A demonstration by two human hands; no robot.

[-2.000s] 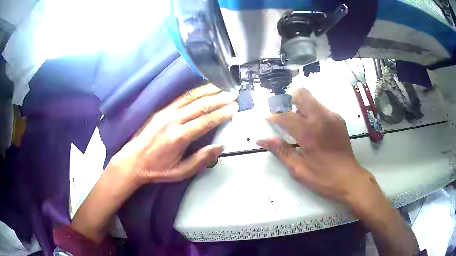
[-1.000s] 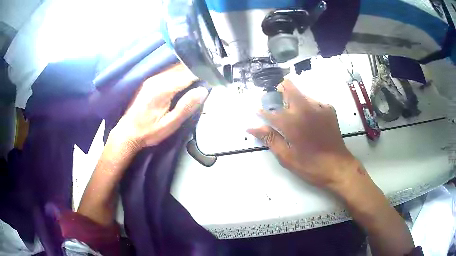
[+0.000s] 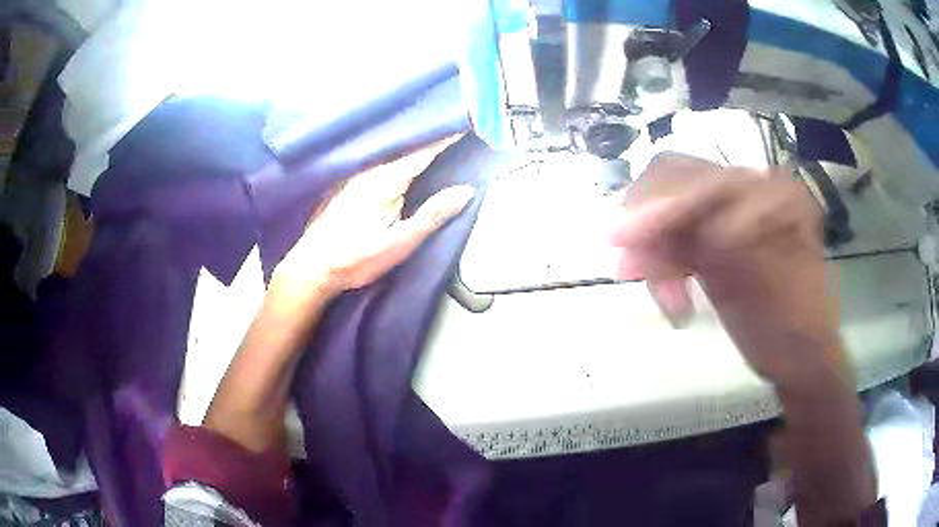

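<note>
Dark purple cloth lies on the left of the white machine table and drapes over its front edge. My left hand rests on the cloth with thumb and fingers spread, its fingertips close to the left end of the machine head; whether it pinches the cloth cannot be told. My right hand is blurred, raised over the table right of the needle area, fingers bent. No held thing can be made out in it. The sewing machine head is above. The needle area is partly lost in glare.
Dark scissor handles lie behind and right of my right hand. A dark cloth scrap lies near them. Another purple piece hangs over the machine head. A printed ruler runs along the table's front edge. White cloth is at upper left.
My right hand has moved right, away from the knob by the needle, and now covers the place where the red snips lay. My left hand remains on the cloth. The view has shifted.
</note>
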